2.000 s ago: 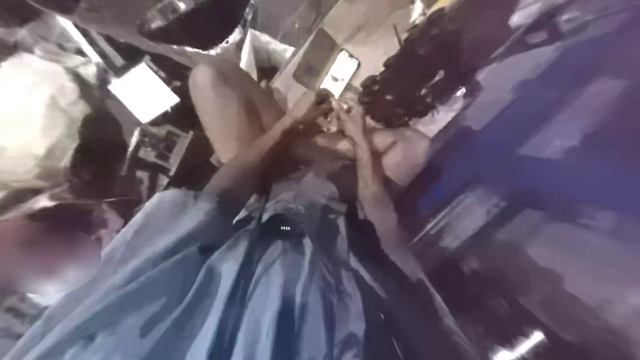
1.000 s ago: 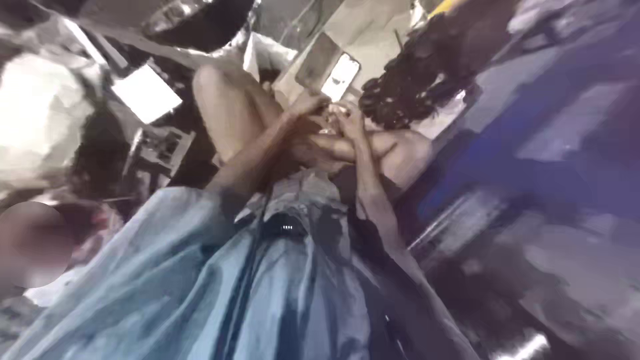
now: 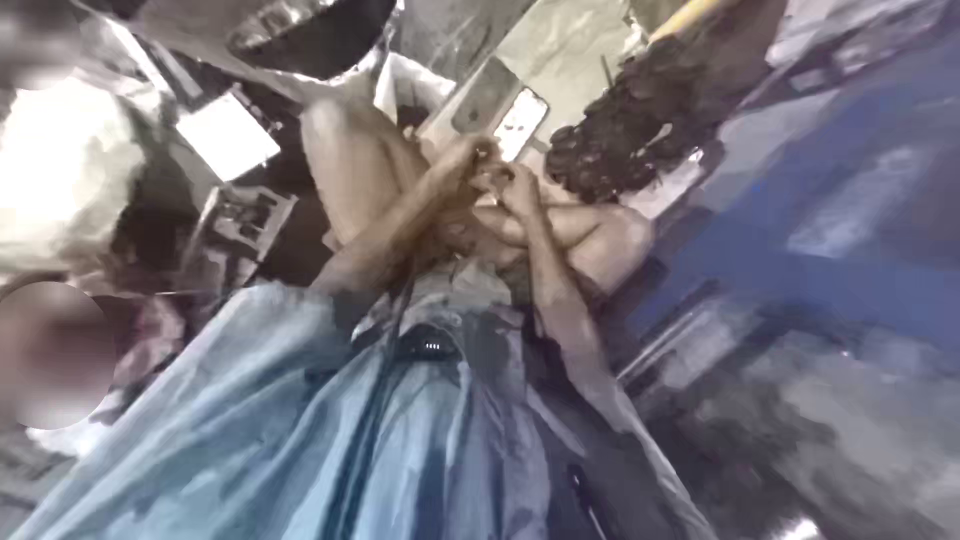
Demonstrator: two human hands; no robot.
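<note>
My left hand point(image 3: 476, 156) and my right hand point(image 3: 517, 187) are close together above my crossed, bare legs. Something small and pale point(image 3: 489, 180) lies between the fingers; it is too blurred to name, and which hand grips it cannot be told. Just beyond the fingertips, a phone with a lit screen point(image 3: 520, 124) lies tilted beside a grey-brown flat panel point(image 3: 480, 97). To the right of the phone and my right hand is a heap of dark, lumpy pieces point(image 3: 622, 124).
A bright white square point(image 3: 229, 136) and a small pale frame-like stand point(image 3: 251, 221) are at the left. A dark basin point(image 3: 315, 37) sits at the top. Another person point(image 3: 154, 337) is at the left edge. Blue sheeting point(image 3: 750, 232) covers the right side.
</note>
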